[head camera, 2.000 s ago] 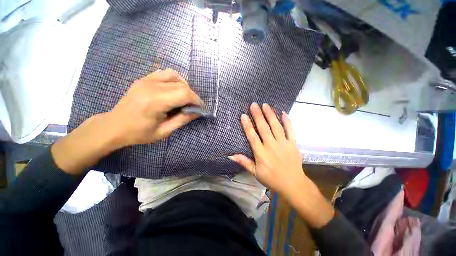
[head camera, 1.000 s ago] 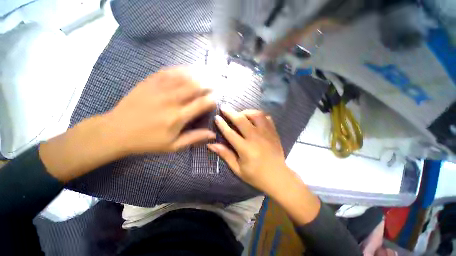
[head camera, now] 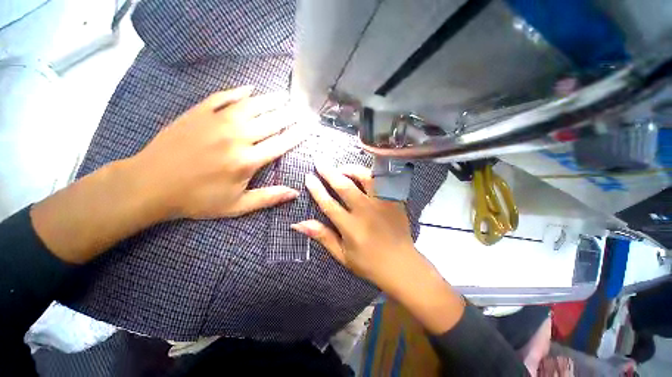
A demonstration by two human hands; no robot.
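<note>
The dark fine-checked cloth panel point(head camera: 169, 258) lies over the machine table and hangs past its front edge. A narrow checked strip point(head camera: 289, 239) lies on it, running up toward the needle area. My left hand point(head camera: 214, 154) lies flat on the panel left of the strip, its fingertips in the lamp glare. My right hand point(head camera: 361, 221) rests on the strip's right side, fingers slightly spread. The sewing machine head point(head camera: 413, 66) fills the upper right. The presser foot area point(head camera: 339, 114) is beyond my fingertips, partly lost in glare. A grey-blue block point(head camera: 392, 180) sits beside my right hand.
Yellow-handled shears point(head camera: 494, 206) lie right of the machine head on the white table. White paper pieces point(head camera: 37, 125) lie at the left. The table's grey front edge point(head camera: 516, 296) runs at the right. A cardboard box point(head camera: 401, 342) and a person's hand point(head camera: 556, 367) show below it.
My left hand has flattened beside the strip. My right hand has moved from the panel's lower right onto the strip near the needle. The view has moved closer to the machine head.
</note>
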